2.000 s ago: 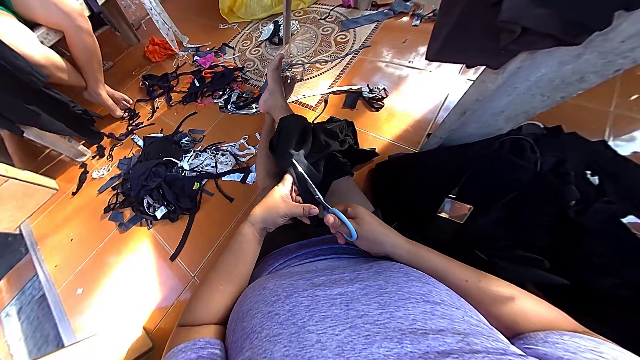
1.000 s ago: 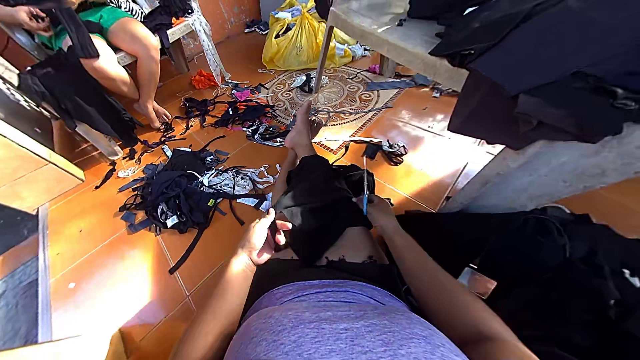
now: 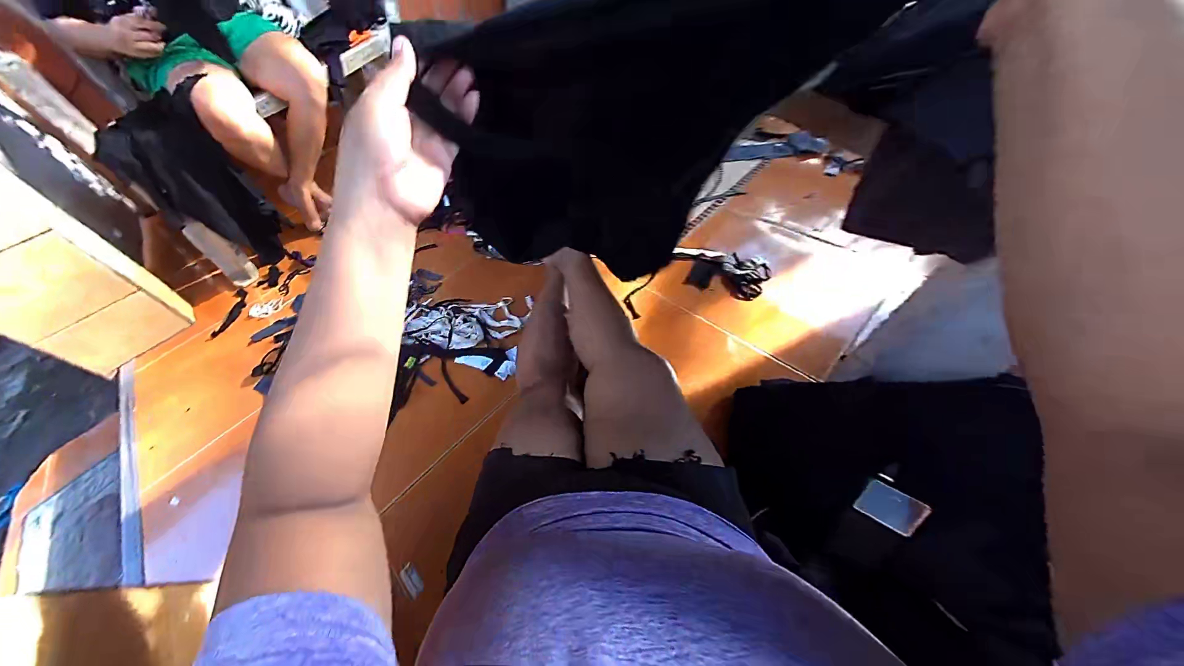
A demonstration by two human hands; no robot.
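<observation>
A large piece of black cloth (image 3: 610, 129) is spread in the air in front of me, above my lower legs. My left hand (image 3: 412, 139) holds its left edge, with a strip of the cloth across the fingers and the thumb raised. At the upper right my right hand (image 3: 999, 28) is mostly cut off by the frame's top edge, so its grip cannot be made out. The scissors do not show in this view. Below the cloth are my bare legs and dark shorts with frayed hems.
Strips and scraps (image 3: 462, 324) lie on the orange tiled floor at left, and a dark bundle (image 3: 735, 273) lies right of my feet. Black fabric (image 3: 888, 425) with a small rectangular tag-like object (image 3: 891, 506) is at lower right. Another person (image 3: 277, 83) sits at upper left.
Both hands have risen from my lap, and the black cloth has gone from my legs up into the air. The blue-handled scissors, earlier at my right hand, are out of sight.
</observation>
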